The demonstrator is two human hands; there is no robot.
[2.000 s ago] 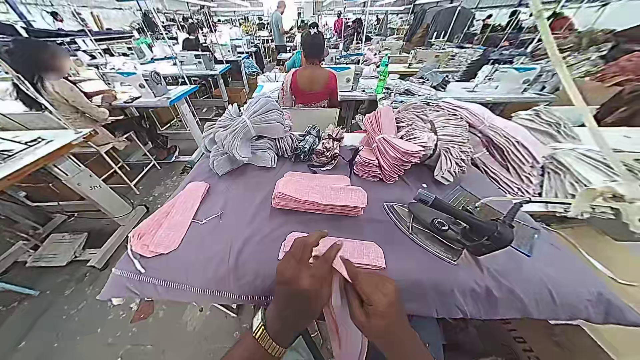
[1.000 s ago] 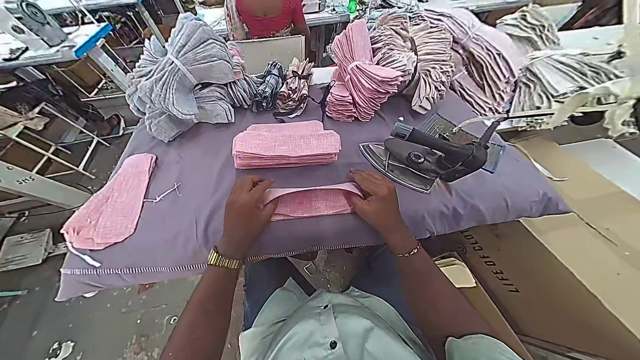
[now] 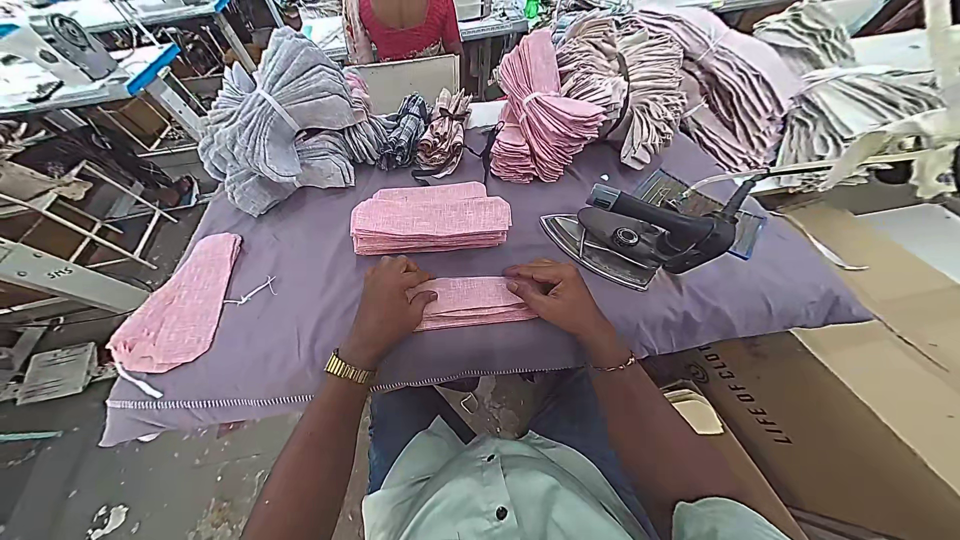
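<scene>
A folded pink cloth piece lies near the front of the purple padded ironing surface. My left hand holds its left end, the thumb on top. On its right end are the fingers and thumb of my right hand. Just behind it sits a neat stack of pink cloth pieces. A black-handled iron lies right of my right hand, partly over a flat blue-edged rest. More pink pieces lie at the left, with a white string beside them.
Tied bundles of grey cloth, pink cloth and beige cloth line the back edge. A person in a red top sits beyond. The iron's cord runs to the right. A cardboard box stands at lower right.
My hands were close together over the front cloth at first; they moved apart to its two ends. The cloth, raised between them a second ago, now lies on the padded surface. The view has tilted down.
</scene>
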